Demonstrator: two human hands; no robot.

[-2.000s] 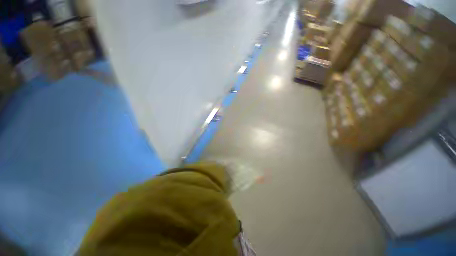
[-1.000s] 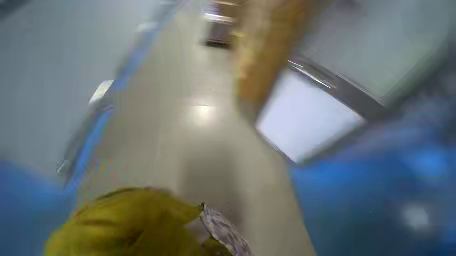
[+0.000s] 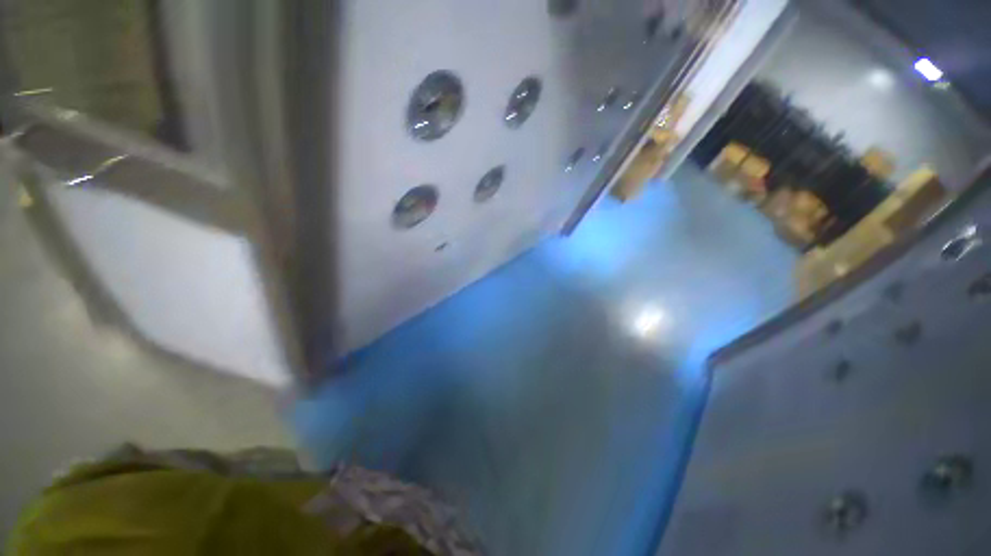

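Observation:
No hand shows in the head view. A mustard-green jacket sleeve lies at the bottom left, with a patch of patterned grey-purple cloth beside it. The hand beyond the sleeve cannot be seen. Nearest in front is a glossy blue floor running between two pale walls, the left one and the right one, both dotted with round metallic fittings. The picture is blurred and tilted.
A pale door panel with a metal frame stands at the left, over beige floor. Past the opening at the upper right are brown cartons, more cartons along the right and a dark rack or stack.
The view has swung right, from the beige floor and carton stack to a blue-floored passage. The white door panel now shows at the left. The sleeve remains low in the picture.

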